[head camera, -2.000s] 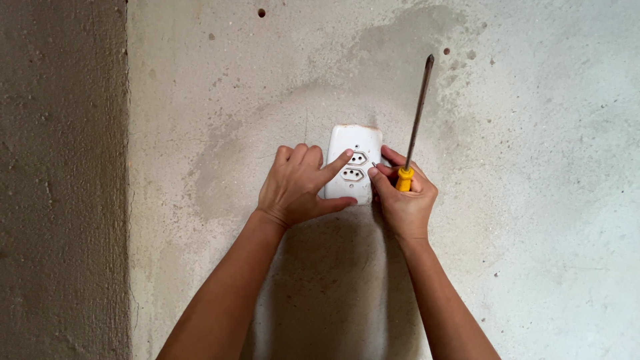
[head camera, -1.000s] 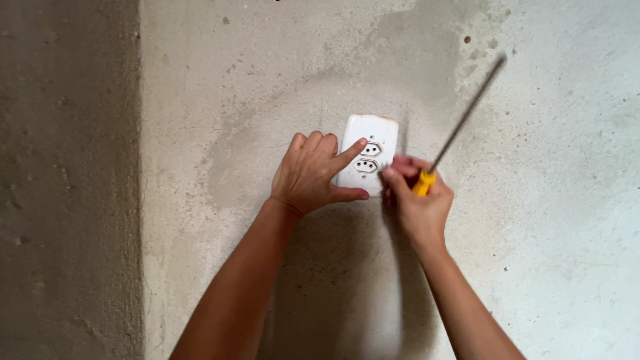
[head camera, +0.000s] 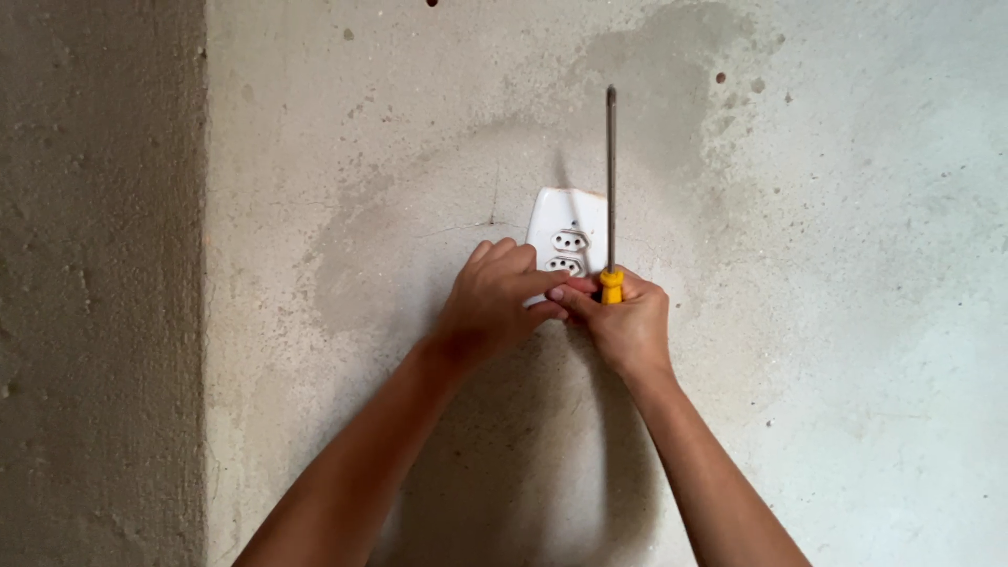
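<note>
A white outlet cover plate (head camera: 555, 213) with two three-hole sockets lies against the concrete wall. My left hand (head camera: 496, 295) is at its lower left, the index finger and thumb over the plate's lower part. In my right hand (head camera: 634, 323), at the lower right corner, is a screwdriver (head camera: 611, 181), its yellow handle held in the palm and its long metal shaft pointing up. The right thumb and index fingertips are pinched together close to the left fingertips at the plate's bottom; whether something small is between them cannot be seen. The plate's lower edge is mostly hidden.
The rough concrete wall (head camera: 827, 260) has darker patches and small holes, one of them (head camera: 720, 78) at the upper right. A darker rough wall section (head camera: 102, 276) runs down the left side. Shadows of the arms fall below the plate.
My left index finger has moved down from the upper socket to the lower one. My right hand has moved from the plate's right side to its bottom, and the screwdriver shaft now stands nearly upright.
</note>
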